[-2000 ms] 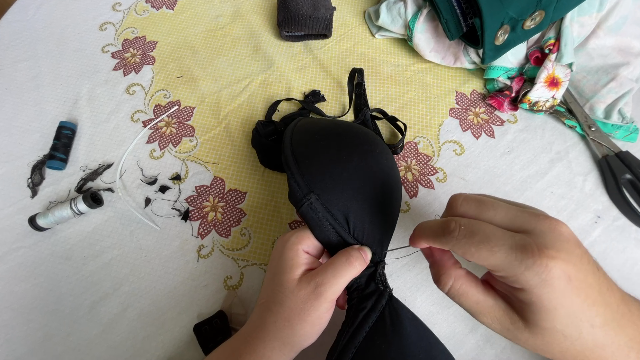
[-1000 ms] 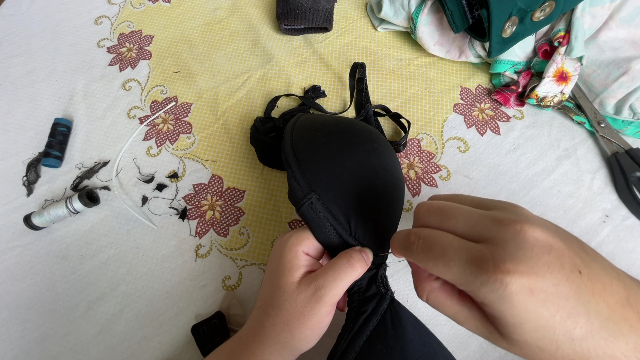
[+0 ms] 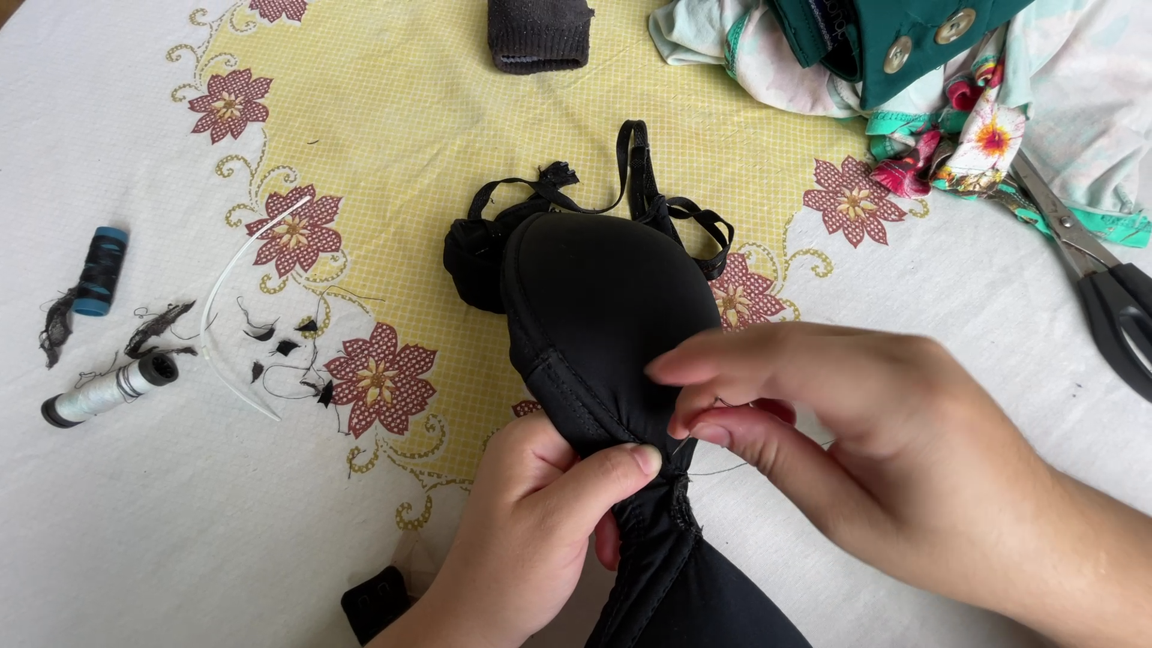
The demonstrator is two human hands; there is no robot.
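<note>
A black bra (image 3: 612, 306) lies across the middle of the view, its cup up and its straps bunched beyond it. My left hand (image 3: 558, 504) grips the bra near the narrow part between the cups, thumb on top. Close to that thumb, my right hand (image 3: 810, 423) pinches a thin sewing needle (image 3: 682, 445) between thumb and fingers, its tip at the fabric. A dark thread (image 3: 720, 471) runs beside the bra below the right fingers. Rough stitching or a frayed edge shows on the fabric just below the needle.
At left lie a dark thread spool (image 3: 101, 270), a white thread spool (image 3: 112, 389), a curved white strip (image 3: 211, 306) and black scraps (image 3: 286, 346). A dark knitted item (image 3: 540, 36) is at the top. Scissors (image 3: 1080, 243) lie at right beside floral fabric (image 3: 990, 135) and a green buttoned garment (image 3: 945, 45).
My right hand has shifted from beside the bra up to its edge, over the lower cup, and its fingers are posed differently. My left hand keeps its hold in about the same place.
</note>
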